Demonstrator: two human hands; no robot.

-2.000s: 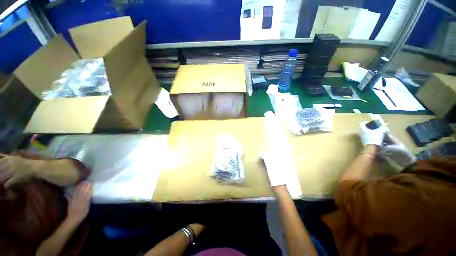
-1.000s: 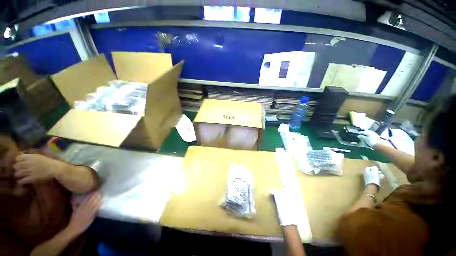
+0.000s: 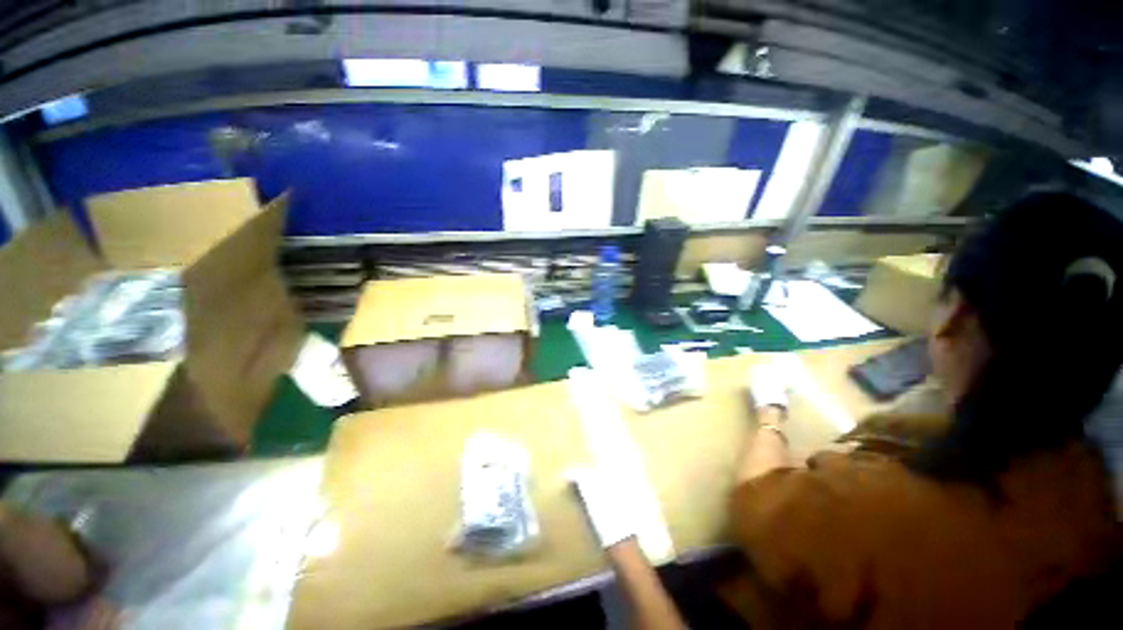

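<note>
My right hand (image 3: 603,502), in a thin white glove, lies on the cardboard sheet (image 3: 394,492) at the left edge of a long white strip (image 3: 626,455). Its fingers are blurred; I cannot tell whether they hold anything. A filled bubble bag (image 3: 495,495), dark inside, lies flat on the cardboard to the left of my right hand, not touched by it. Another filled bubble bag (image 3: 669,375) lies beyond the strip. My left hand is not in view.
A large open carton (image 3: 228,326) with bubble bags stands at left, a printed carton (image 3: 437,302) at the back centre. Plastic sheeting (image 3: 185,529) and a person's arm are at left. A person with a gloved hand (image 3: 771,384) leans in at right. A bottle (image 3: 606,286) stands at back.
The view has turned to the right, so things sit further left. My bare left forearm, seen two seconds ago, is out of view. The neighbour at right leans further in over the bench.
</note>
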